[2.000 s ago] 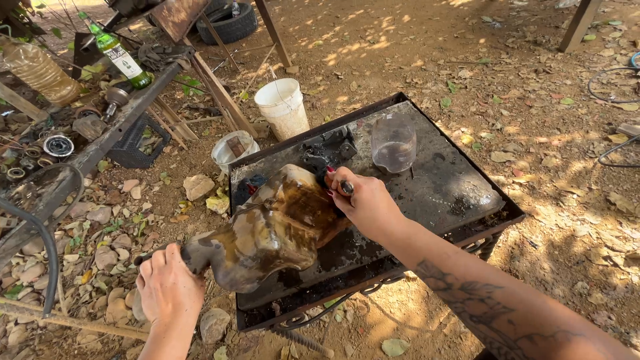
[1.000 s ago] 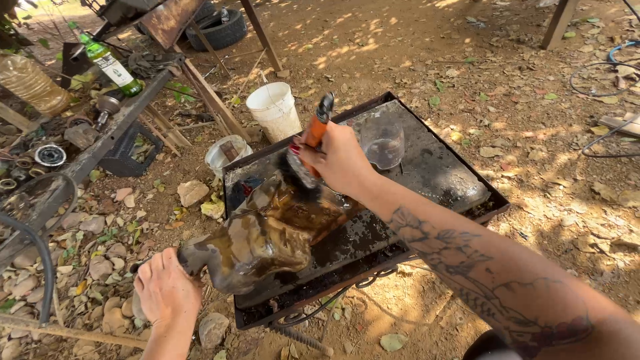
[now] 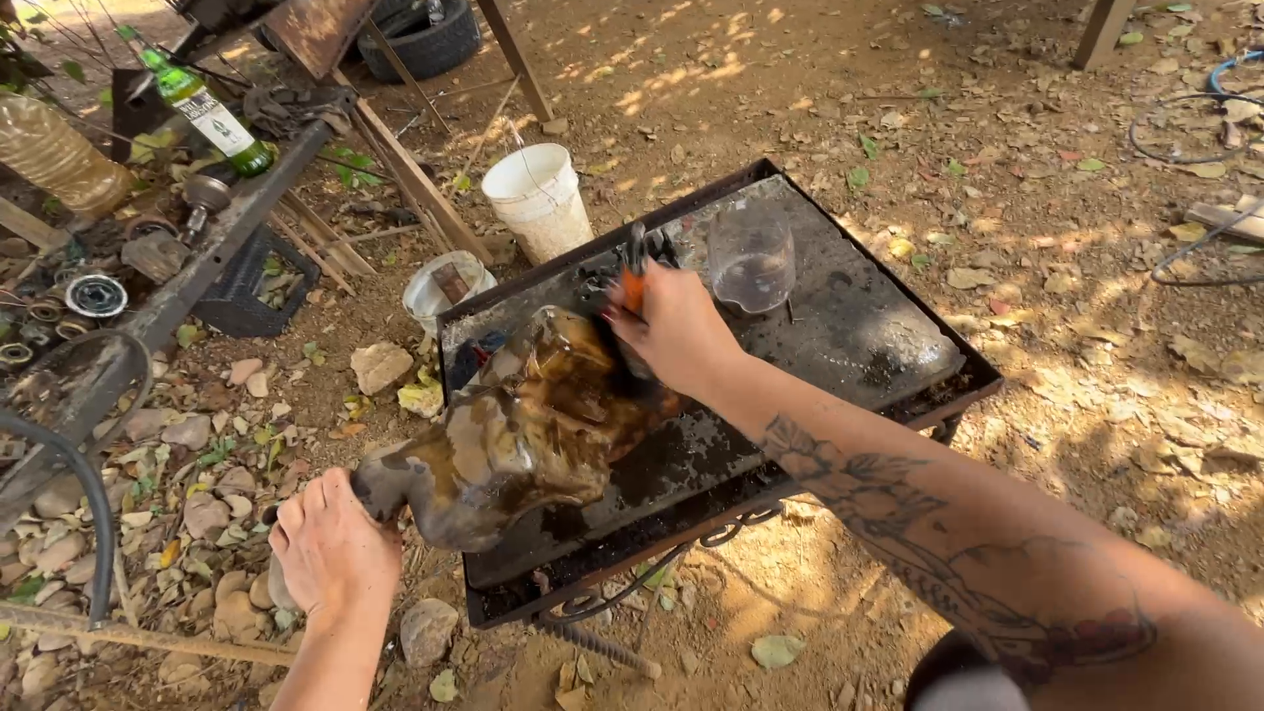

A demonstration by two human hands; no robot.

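Note:
A wet, brown and grey torso-shaped object [image 3: 504, 434] lies across a dark slab set in a metal-framed table [image 3: 849, 326]. My left hand [image 3: 336, 543] grips its narrow grey end, past the table's left edge. In my right hand [image 3: 671, 326] is a brush with an orange handle [image 3: 633, 290]; its dark bristles, blurred and partly hidden by the hand, are at the object's far right part. Just beyond that hand, a cut clear plastic container [image 3: 752, 267] with some liquid stands on the slab. Dark items lie behind the brush.
Behind the table stand a white bucket [image 3: 541, 202] and a smaller white pail [image 3: 444, 286]. At left, a metal bench [image 3: 222, 197] carries a green glass bottle [image 3: 212, 118], a large plastic bottle [image 3: 59, 153] and metal parts. A black hose [image 3: 84, 494] curves at far left. Stones and leaves cover the ground.
My right hand has moved with the brush from over the object's middle toward its far right part, after being lifted with the handle upright one second ago. My left hand keeps its hold.

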